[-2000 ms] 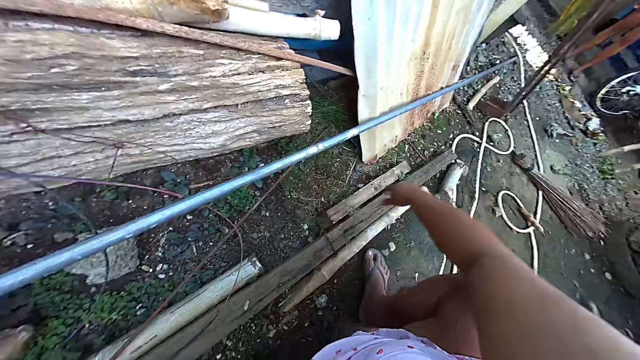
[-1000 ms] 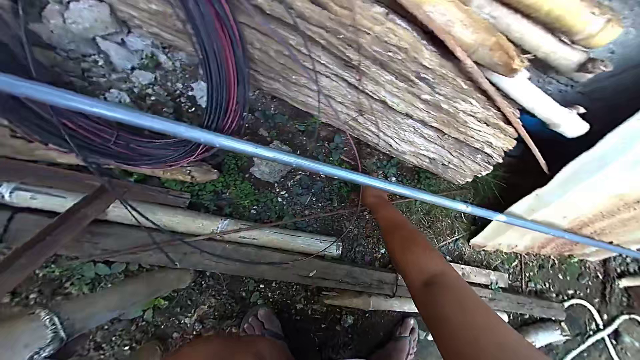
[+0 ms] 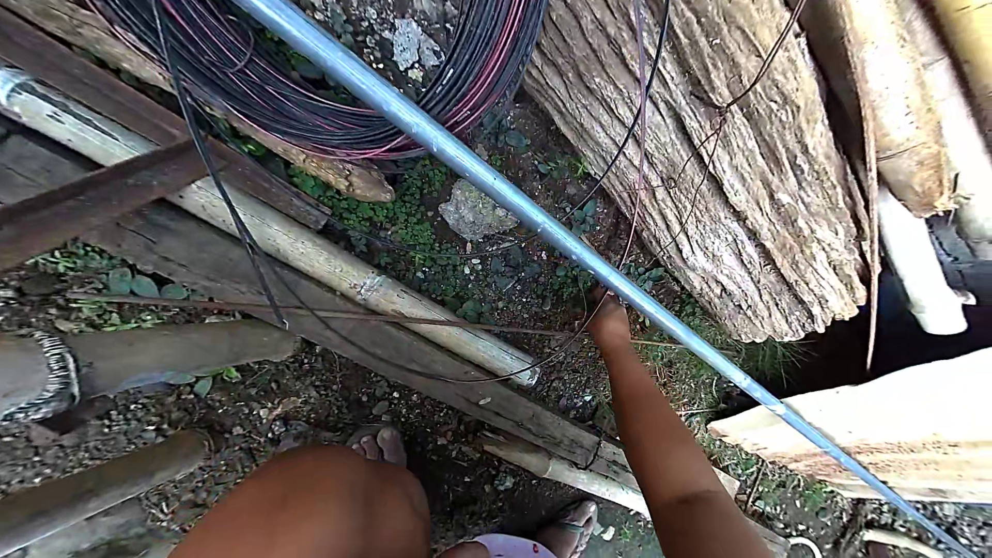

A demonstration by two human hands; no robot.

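Observation:
My right hand (image 3: 608, 319) reaches down from the lower right, close beside a long galvanized metal pipe (image 3: 480, 174) that slants across the view. Its fingers are dark and partly hidden near the pipe, by a thin black wire (image 3: 577, 329) and a thin rusty rod (image 3: 496, 327); whether they grip anything cannot be told. A reddish wire (image 3: 642, 155) runs down to the same spot. At the upper left, a big coil of black and red wire (image 3: 496, 70) lies partly behind the pipe. My left hand is out of view.
A rough-barked log (image 3: 697, 178) lies at the upper right, near bamboo poles (image 3: 899, 108). A long weathered plank (image 3: 434, 387), a bamboo pole (image 3: 372, 285) and a rusty angle iron (image 3: 101, 198) lie across the left and middle. A stone (image 3: 474, 211) sits behind the pipe.
My right hand was above the wooden pieces two seconds ago; by one second ago it was beside the pipe, where it remains. The view has swung toward the wire coil.

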